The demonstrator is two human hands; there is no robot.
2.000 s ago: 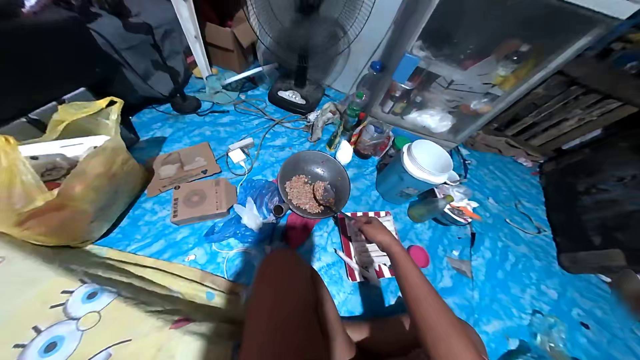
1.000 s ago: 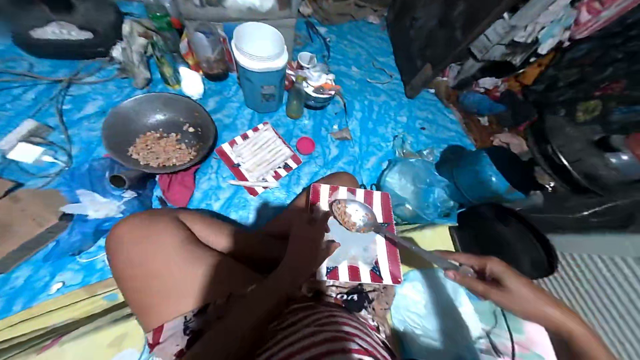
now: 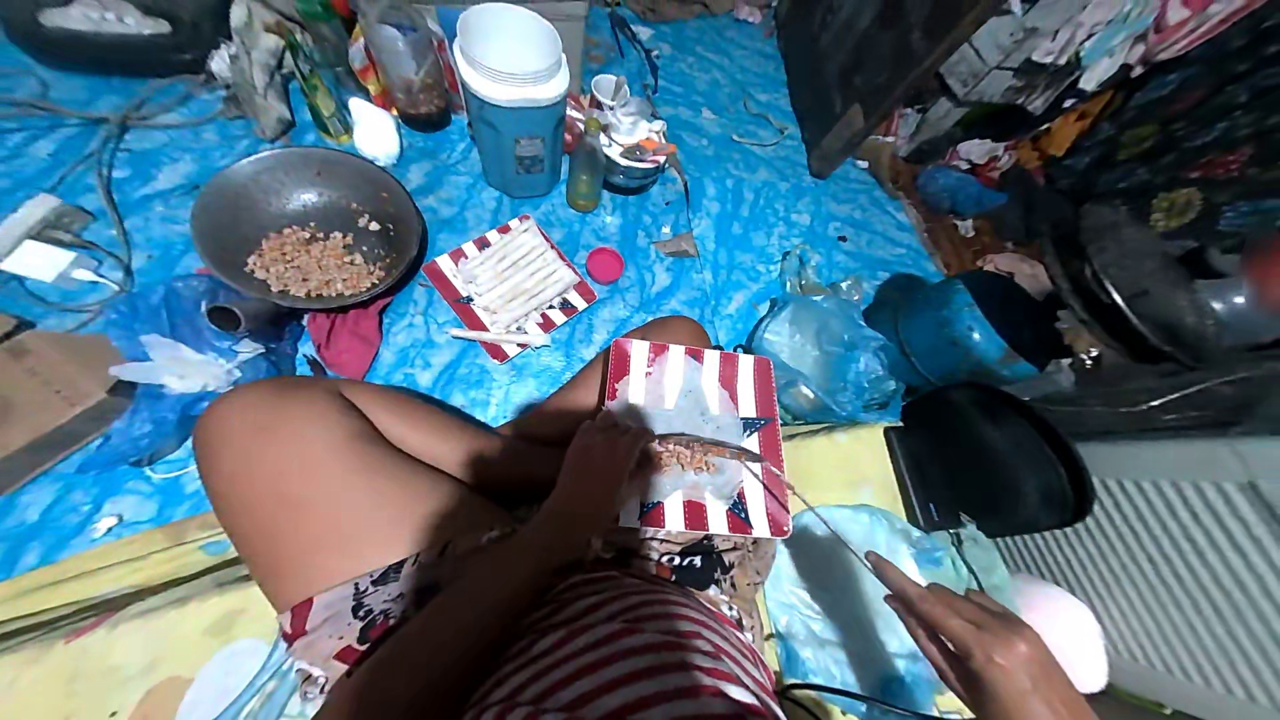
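Note:
A square placemat with red and white stripes (image 3: 755, 400) lies on my lap, bearing a thin translucent wrapper (image 3: 690, 395) with a small heap of minced filling (image 3: 685, 457) on it. My right hand (image 3: 965, 630) grips the handle end of a long metal spoon (image 3: 715, 445), whose bowl is tilted on edge over the filling. My left hand (image 3: 600, 460) is at the mat's left side, by the wrapper and the spoon's tip; its fingers are in shadow. A dark wok (image 3: 400, 215) holds more minced filling. Several rolled wrappers (image 3: 520, 275) lie on a second striped mat (image 3: 490, 345).
Beyond the rolls stand a blue jug with a white rim (image 3: 515, 140) and a glass bottle (image 3: 585, 170). A pink lid (image 3: 604, 265) lies near the rolls. Plastic bags (image 3: 825, 350) and a black container (image 3: 985, 460) are at the right; cardboard (image 3: 50, 390) is at the left.
The view has swung right and down. The spoon held filling over the mat a second ago; now its bowl is tipped and the filling lies on the wrapper.

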